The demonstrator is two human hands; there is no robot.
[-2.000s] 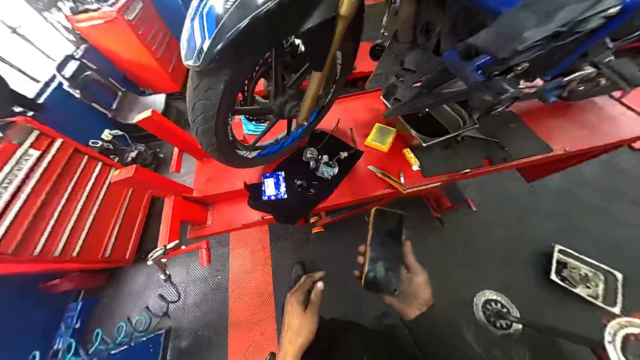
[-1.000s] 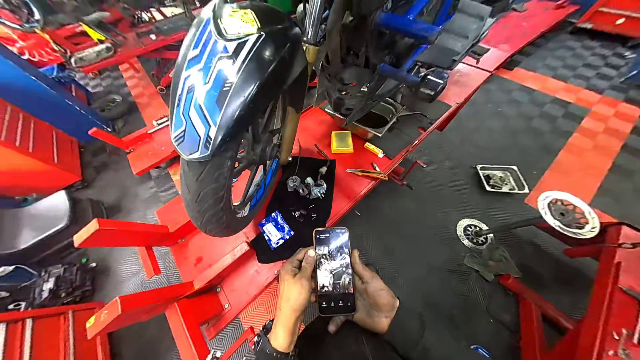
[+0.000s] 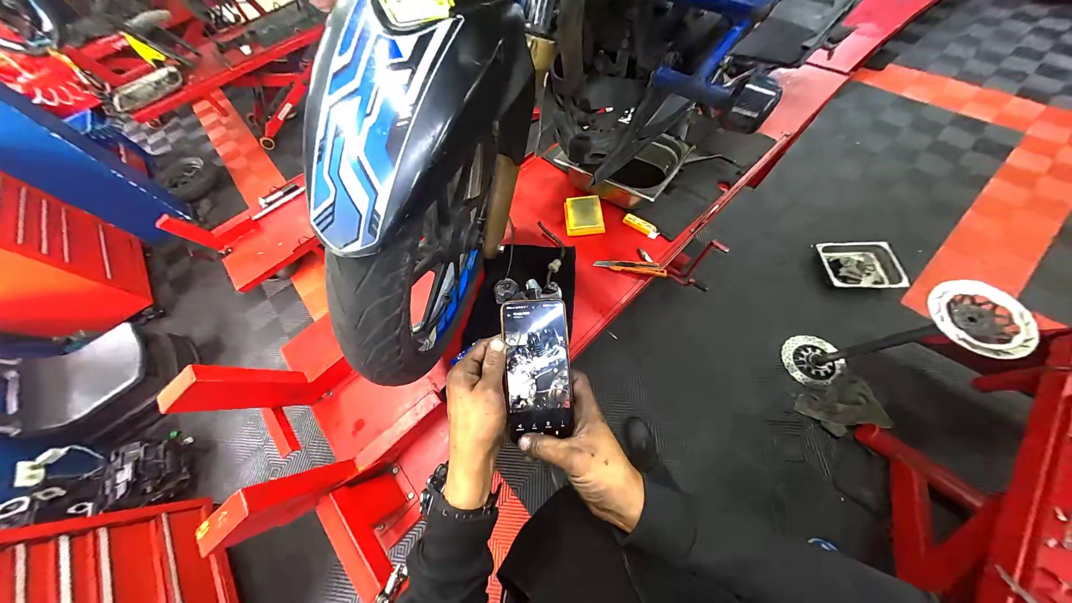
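Note:
Both hands hold a smartphone [image 3: 538, 364] upright, its lit screen showing a picture of mechanical parts. My left hand [image 3: 477, 402] grips its left edge, thumb along the side. My right hand [image 3: 590, 456] supports the lower right corner, thumb across the bottom. Just beyond the phone, metal parts [image 3: 532, 290] lie on a black cloth [image 3: 559, 261], partly hidden by it. To the left stands the motorcycle's front tire [image 3: 368, 318] under a blue, white and black fender [image 3: 377, 134].
On the red lift platform [image 3: 615, 289] are a yellow air filter [image 3: 584, 216], a utility knife [image 3: 632, 268] and a metal pan [image 3: 636, 172]. A parts tray [image 3: 861, 265] and brake discs [image 3: 981, 318] are at right. Red lift arms [image 3: 243, 389] jut out at left.
The phone's dark screen has lit up. My left hand, apart from the phone two seconds ago, has come onto its left side. The view has shifted a lot.

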